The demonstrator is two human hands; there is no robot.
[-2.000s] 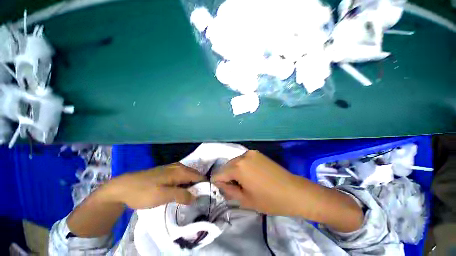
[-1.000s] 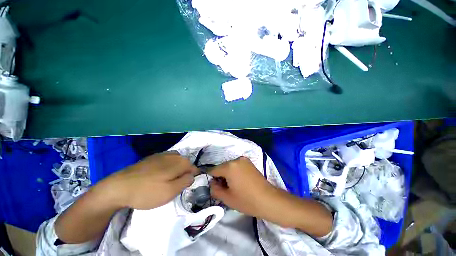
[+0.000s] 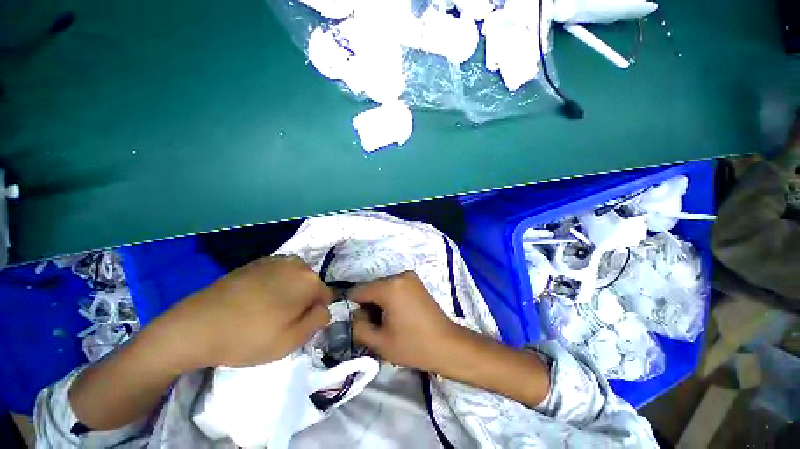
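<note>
A white camera housing [image 3: 254,399] lies over my lap, with an oval opening showing dark and reddish wires. A silver-grey round part [image 3: 337,338] sits inside it between my hands. My left hand [image 3: 263,311] covers the housing's upper left side, its fingertips pinched at a dark cable. My right hand [image 3: 399,320] is at the other side, with thumb and finger curled close to the same cable. The fingertips nearly meet, and what each one pinches is partly hidden.
The green bench [image 3: 202,149] holds small white covers [image 3: 383,125] on a clear bag [image 3: 465,92] and a black-ended pigtail cable [image 3: 572,110]. A blue bin [image 3: 517,263] of white parts is at right; another blue bin [image 3: 44,329] is at left. Brown carton pieces [image 3: 709,408] lie lower right.
The view has shifted and tilted, so the bench things sit higher and further left. Both hands stay at the housing; the dark cable has been drawn in between the fingertips.
</note>
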